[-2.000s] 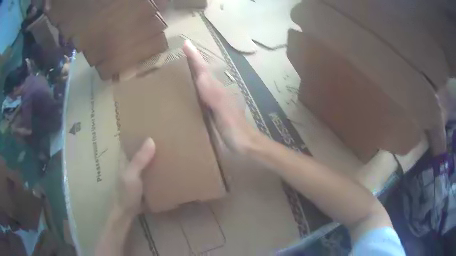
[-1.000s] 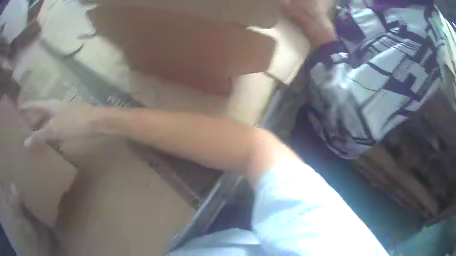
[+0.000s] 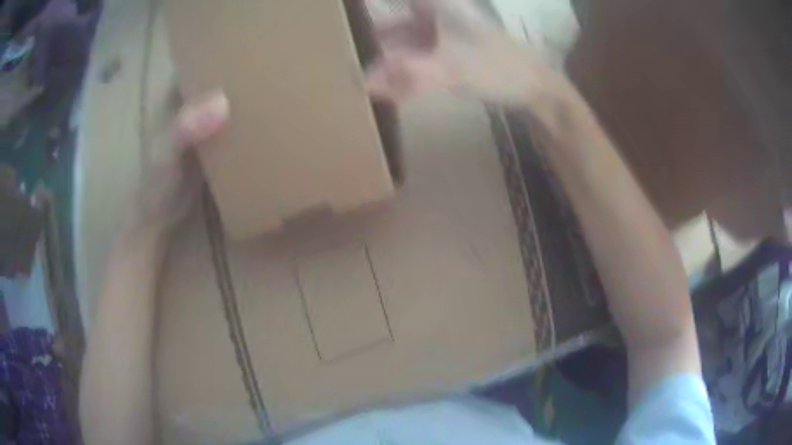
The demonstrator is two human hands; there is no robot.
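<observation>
A brown cardboard mailer box lies at the upper middle, its wide panel facing up and a small notch in its near edge. The box's far end is cut off by the picture's top. My left hand holds its left edge, thumb on top, with the other fingers hidden or blurred. My right hand is blurred at the box's right side, fingertips at its edge; its grip is unclear. A dark gap shows along that right side.
A printed carton sheet with a square outline lies under the box. A pile of brown blanks stands at the right. The table edge curves across the bottom, near my body. Patterned clothing shows at the lower right, and purple cloth at the lower left.
The view has swung back left from the pile. The box, at the left edge one second ago, now shows at the upper middle between my hands. Another person's hand at the pile no longer shows.
</observation>
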